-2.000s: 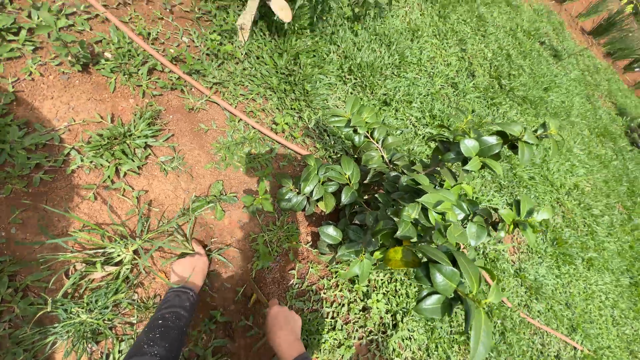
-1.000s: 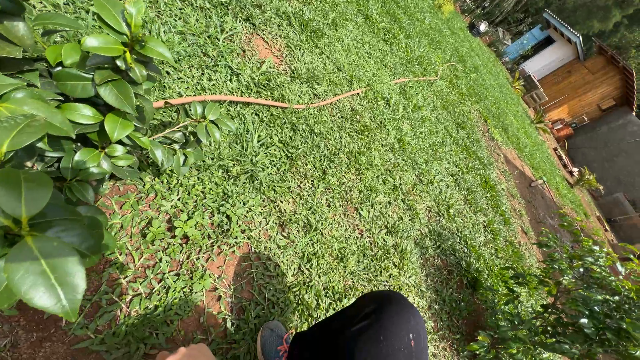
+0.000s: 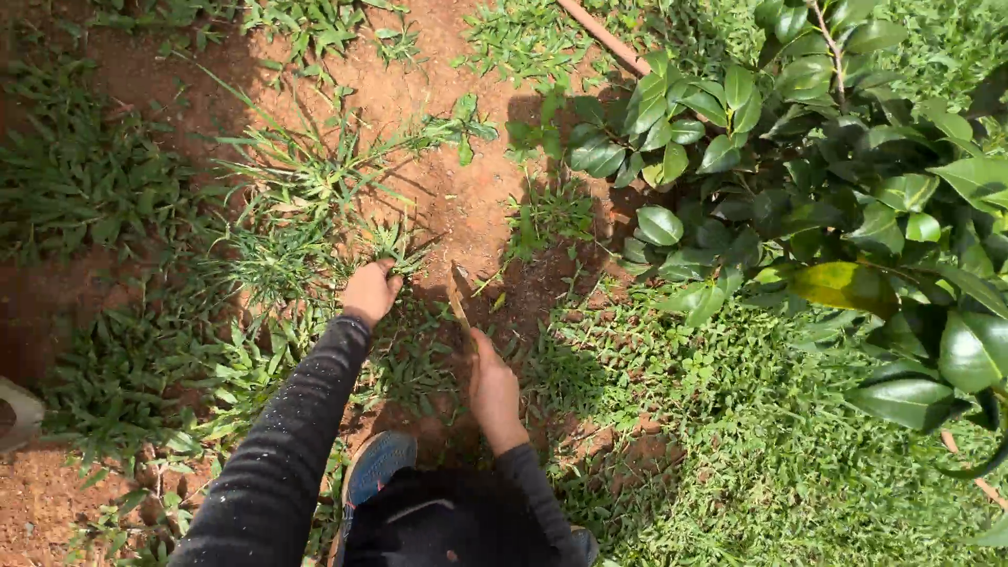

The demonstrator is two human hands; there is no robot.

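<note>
My left hand (image 3: 372, 291) is closed on a small tuft of grass (image 3: 394, 242) at the edge of a bare patch of reddish soil (image 3: 465, 205). To its right, my right hand (image 3: 494, 386) grips a knife (image 3: 458, 303) with a soil-coloured blade, its tip pointing up the view and resting at or just above the soil. The handle is mostly hidden in the fist. Long-bladed grass (image 3: 315, 169) lies beyond my left hand, and a low broad-leaved weed (image 3: 463, 126) is farther up.
A glossy-leaved shrub (image 3: 795, 213) with one yellow leaf fills the upper right. An orange-brown hose (image 3: 602, 35) runs into it. My blue shoe (image 3: 379, 466) stands below my hands. A pale object (image 3: 20, 416) sits at the left edge.
The view swung away over the lawn and has come back to the soil beside the shrub. Both hands are in full view again, with the knife now plainly visible in my right hand.
</note>
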